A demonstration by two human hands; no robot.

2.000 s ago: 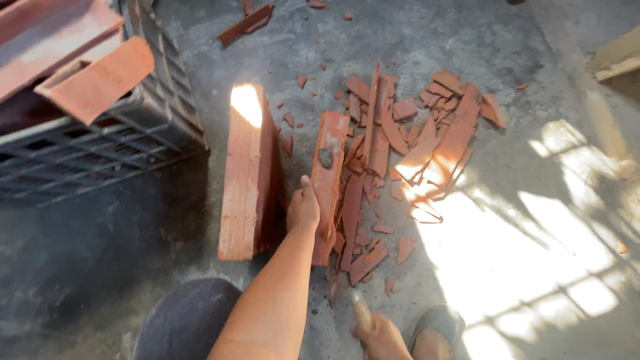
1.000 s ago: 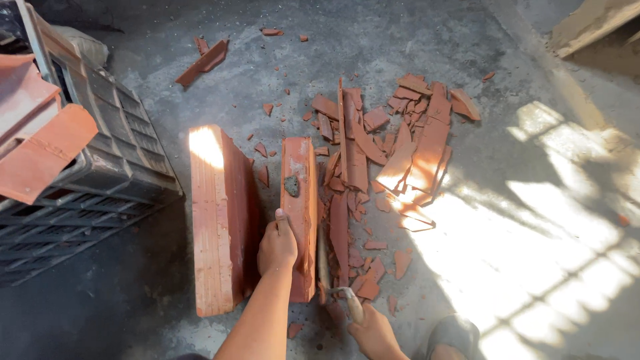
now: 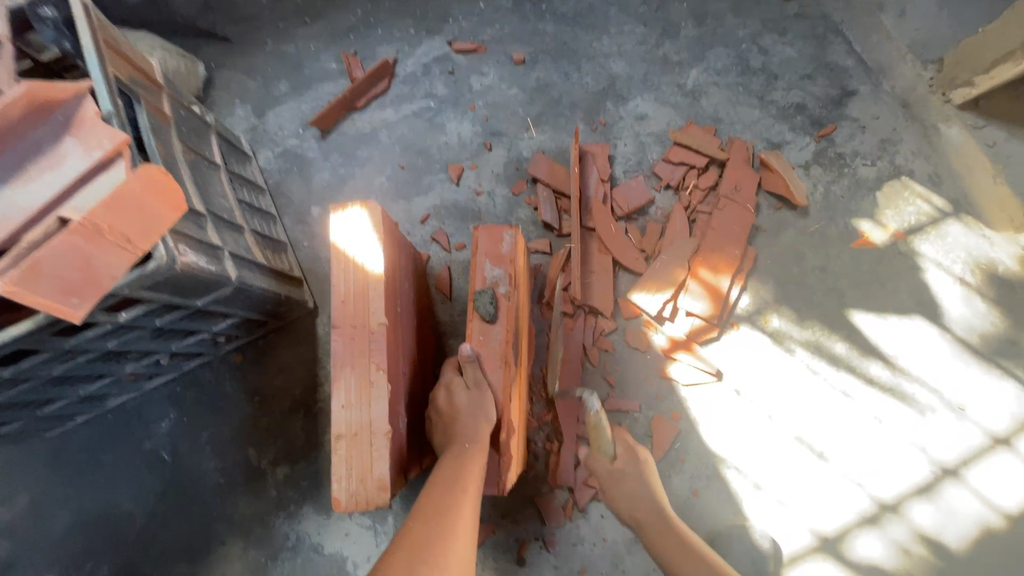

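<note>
My left hand (image 3: 462, 404) grips the left side of an upright terracotta block (image 3: 498, 264), its thumb on the narrow top face, just below a grey mortar lump (image 3: 486, 306). My right hand (image 3: 628, 472) is closed around the pale handle of a trowel-like tool (image 3: 558, 336), whose blade is seen nearly edge-on, right of the block and over broken terracotta. Whether the blade touches anything cannot be told. A larger terracotta block (image 3: 360, 384) stands left of my left hand. Broken terracotta pieces (image 3: 596, 232) lie along the right side, with more shards (image 3: 720, 232) beyond them.
A black plastic crate (image 3: 232, 232) at the left holds terracotta pieces (image 3: 96, 240) that stick out over its rim. Loose shards (image 3: 356, 92) lie farther off on the concrete floor (image 3: 448, 104). A pale slab-like object (image 3: 984, 60) is at the top right. Sunlight glares on the right.
The tool and my right hand have moved slightly away from the block, to its right. My left hand stays on the block. The view has shifted.
</note>
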